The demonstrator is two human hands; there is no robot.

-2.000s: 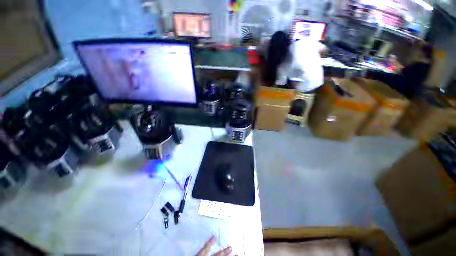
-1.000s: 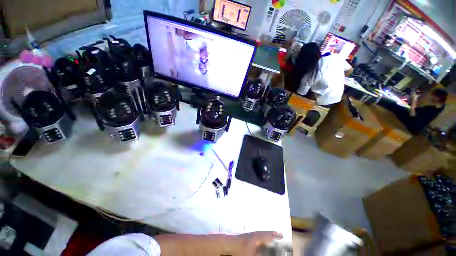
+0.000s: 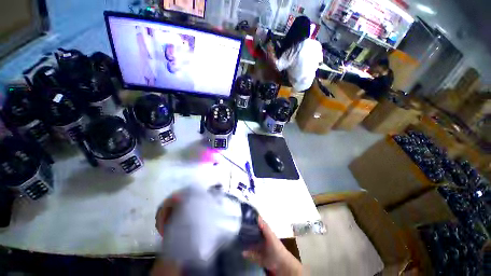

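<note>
A PTZ dome camera (image 3: 207,226), white-grey and black, is blurred by motion and held up over the front edge of the white tabletop. My right hand (image 3: 272,250) grips its right side. My left hand (image 3: 168,215) is on its left side, partly hidden behind it. Another PTZ dome camera (image 3: 219,123) stands upright below the monitor (image 3: 175,54), its lens LEDs lit and a pink glow on the table before it. A pen (image 3: 250,175) and small dark pieces lie near its lead.
A mouse (image 3: 274,161) lies on the black mouse pad (image 3: 288,171). Several more cameras stand at left and behind. An open carton (image 3: 385,237) is at lower right, with cartons of black cameras beyond. People sit farther back.
The held camera has come in over the table, now between both hands. The glow has turned from blue to pink. The view has shifted right.
</note>
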